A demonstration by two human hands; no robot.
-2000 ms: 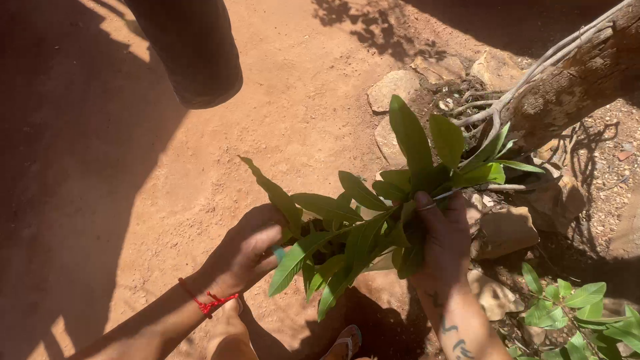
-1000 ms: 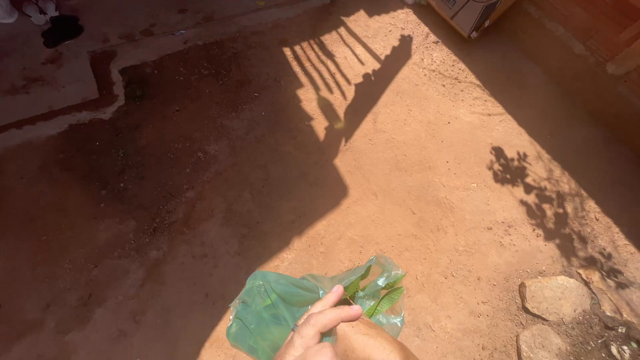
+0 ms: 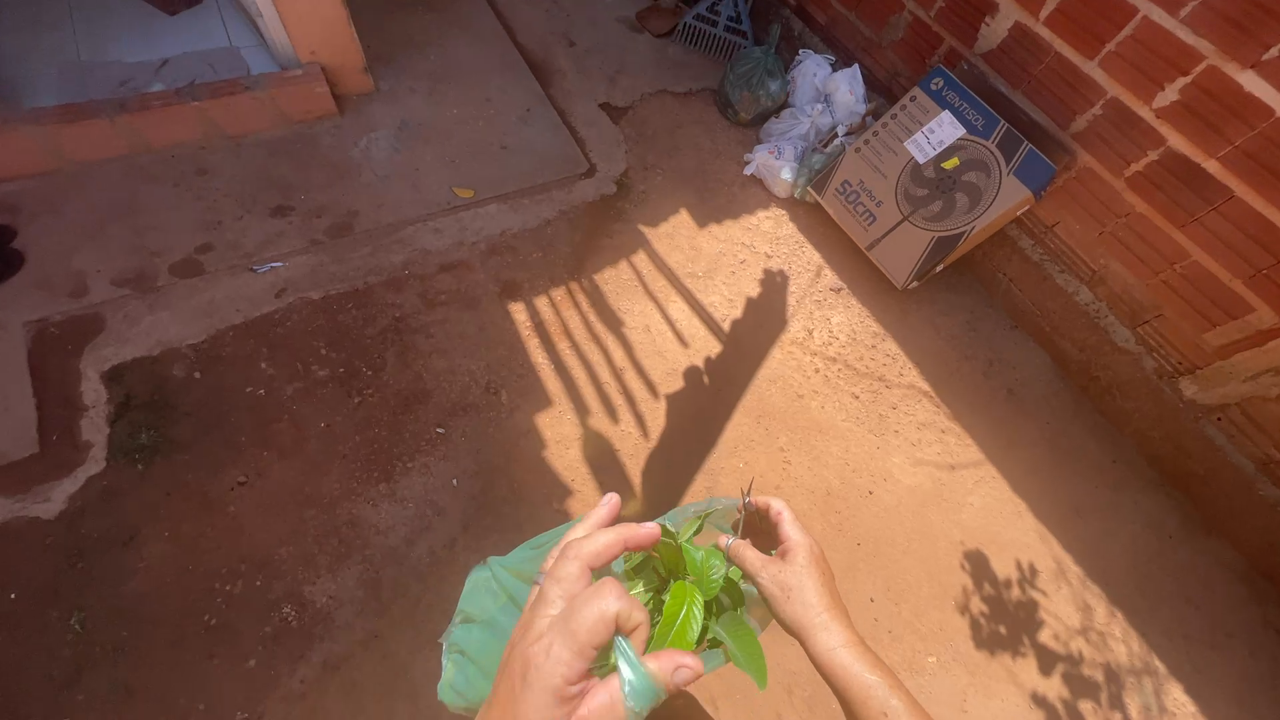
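Note:
My left hand holds a thin green plastic bag at the bottom middle, with part of the bag looped at its thumb and its fingers spread over the opening. Leafy green cuttings fill the bag's mouth, and one large leaf hangs over the near rim. At the bag's right side, my right hand grips small metal scissors, blades pointing up and away. The far rim of the bag lies just beside the scissors.
A cardboard fan box leans by a brick wall on the right. White plastic bags, a dark green bag and a rake head are behind it. A raised concrete slab borders the dirt ground at upper left.
Two seconds ago both hands held leafy stems beside a tree trunk. The green bag with leaves shows one second ago; scissors now show in my right hand. The view has swung to the yard.

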